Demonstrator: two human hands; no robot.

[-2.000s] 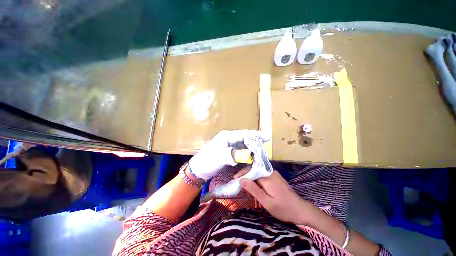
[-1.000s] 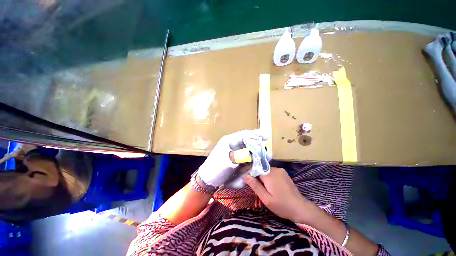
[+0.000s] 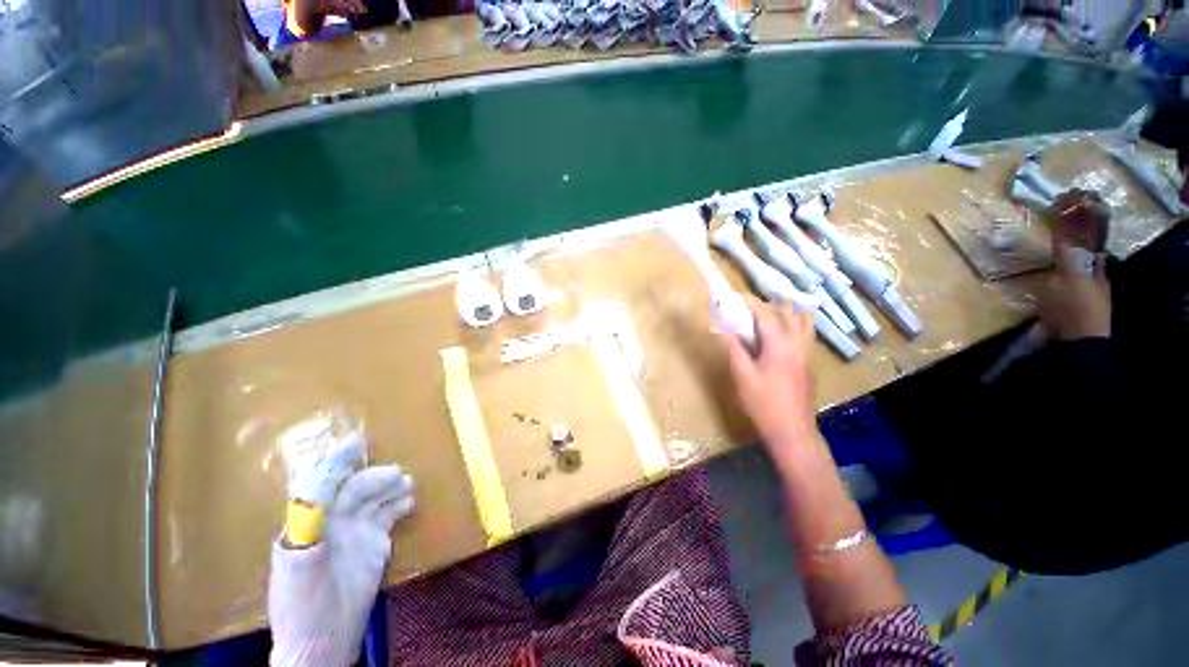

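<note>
My left hand (image 3: pixel 342 534), in a white knit glove with a yellow band on one finger, is over the bench at lower left. Its fingers are apart and it holds nothing visible. My bare right hand (image 3: pixel 775 371) is at right of centre, its fingers closed around the near end of a pale grey moulded part (image 3: pixel 711 271), which is slightly blurred. Several similar grey parts (image 3: pixel 835 261) lie side by side just to its right, with dark ends toward the belt. The fingertips of my right hand are partly hidden.
Two white bottles (image 3: pixel 480 302) and thin white sticks (image 3: pixel 532 344) stand and lie behind a cardboard pad (image 3: pixel 548 404), between yellow tape strips. A small white cap (image 3: pixel 559 434) is on the pad. A metal strip (image 3: pixel 157 456) crosses the left. Another worker's hand (image 3: pixel 1080 280) is at right.
The view has swung right and up. My hands, together before, are now far apart: the left is over the bench at left, and the right has reached the grey parts and gripped one.
</note>
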